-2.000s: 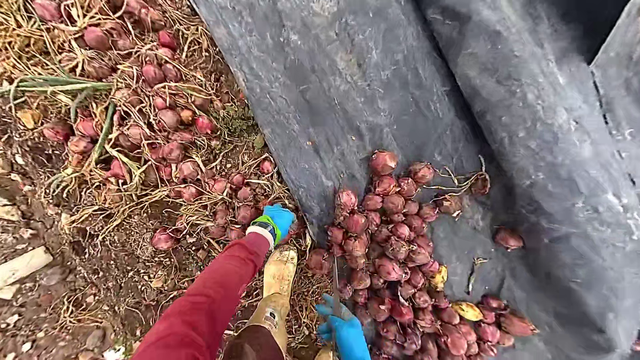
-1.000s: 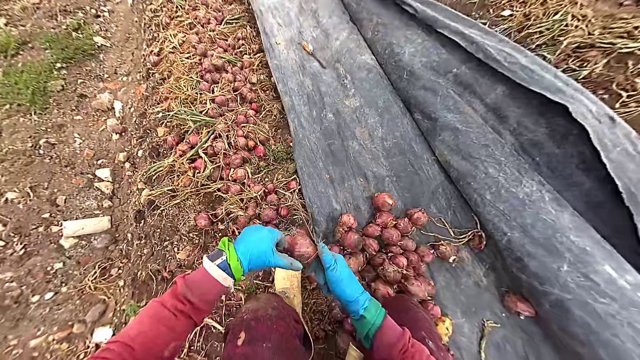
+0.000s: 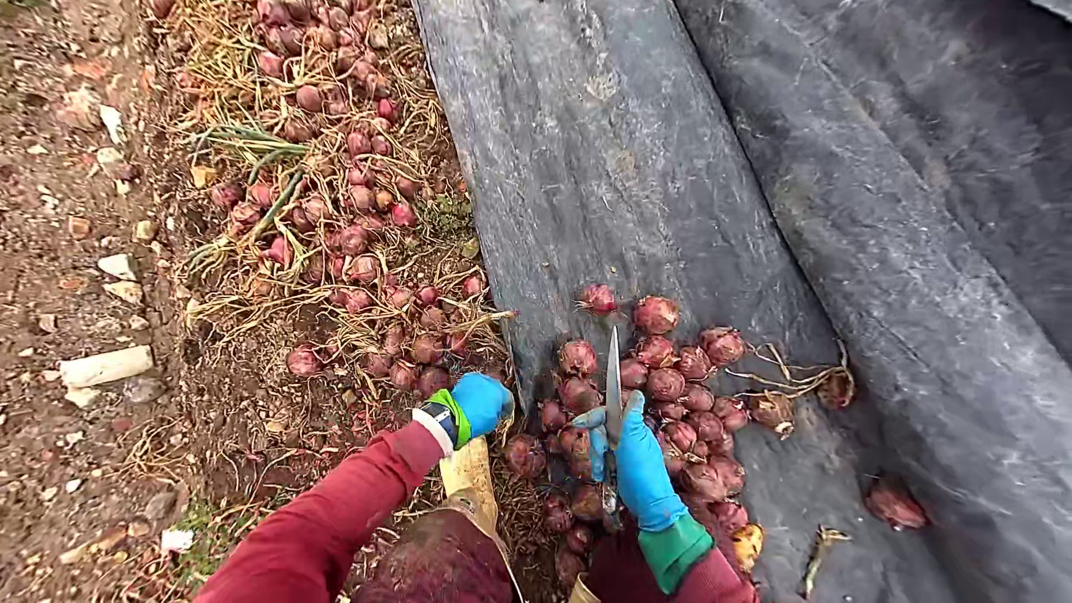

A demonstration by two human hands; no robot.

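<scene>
My left hand point(image 3: 483, 404), in a blue glove, is low at the edge of the dark sheet, beside red onions point(image 3: 431, 378) on the soil; its fingers are turned from view, so I cannot tell what they hold. In my right hand point(image 3: 634, 469), also blue-gloved, is a metal cutting tool point(image 3: 614, 394), its pointed blade directed up the sheet. Below and around that hand lies a pile of red onions point(image 3: 666, 384). One onion point(image 3: 598, 298) rests at the top of the pile, near the blade's tip.
The dark fabric sheet point(image 3: 586, 167) has long folds on the right. A row of onions with dry stalks point(image 3: 360, 197) runs along its left edge. A boot point(image 3: 469, 473) stands between my arms. A pale piece of debris point(image 3: 106, 366) and stones lie on the left soil.
A second ago both hands were together at an onion; now they are apart, the left at the sheet's edge and the right over the pile. An onion lies above the pile where none lay before.
</scene>
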